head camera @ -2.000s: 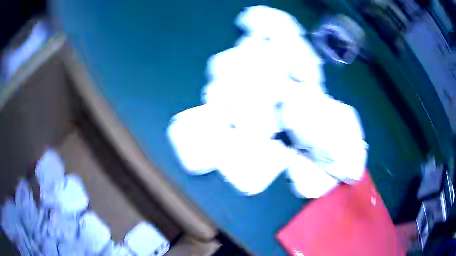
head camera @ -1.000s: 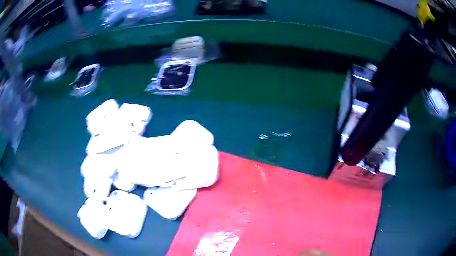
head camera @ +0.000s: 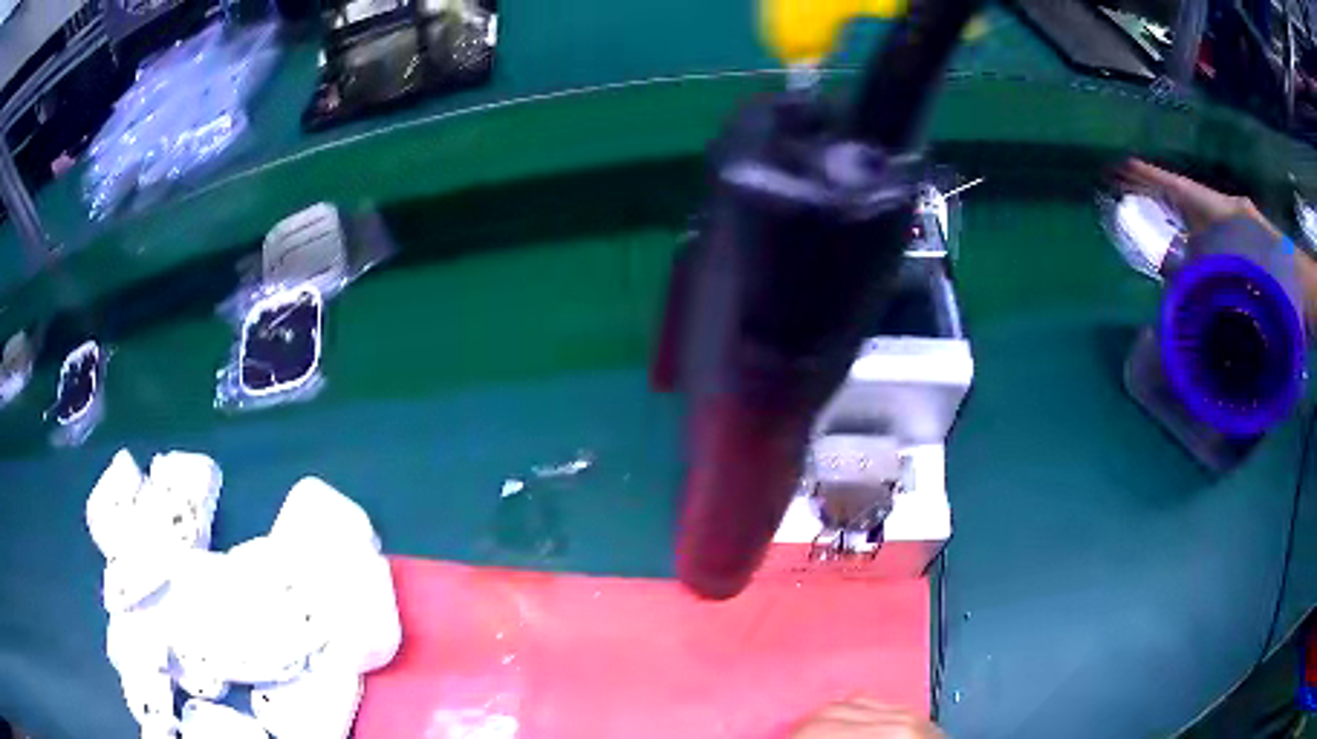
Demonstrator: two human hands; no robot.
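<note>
A black electric screwdriver (head camera: 780, 318) with a reddish lower end hangs blurred over the middle, no hand on it. White housing shells (head camera: 260, 606) lie piled at the lower left, touching the edge of the red work mat (head camera: 607, 650). My right hand (head camera: 864, 720) shows only as a small strip at the bottom edge, over the mat; its fingers and anything in it are cut off. My left hand is out of the picture.
The screw feeder (head camera: 903, 375) stands behind the mat. A blue-rimmed round holder (head camera: 1232, 347) stands at the right, with another person's hand (head camera: 1206, 195) behind it by a white unit (head camera: 1145, 231). Bagged units (head camera: 280, 341) lie along the far left.
The view has turned right, so shells, mat and feeder sit further left. The screwdriver now appears nearer the middle. The blue-rimmed holder and the other person's hand have come into view.
</note>
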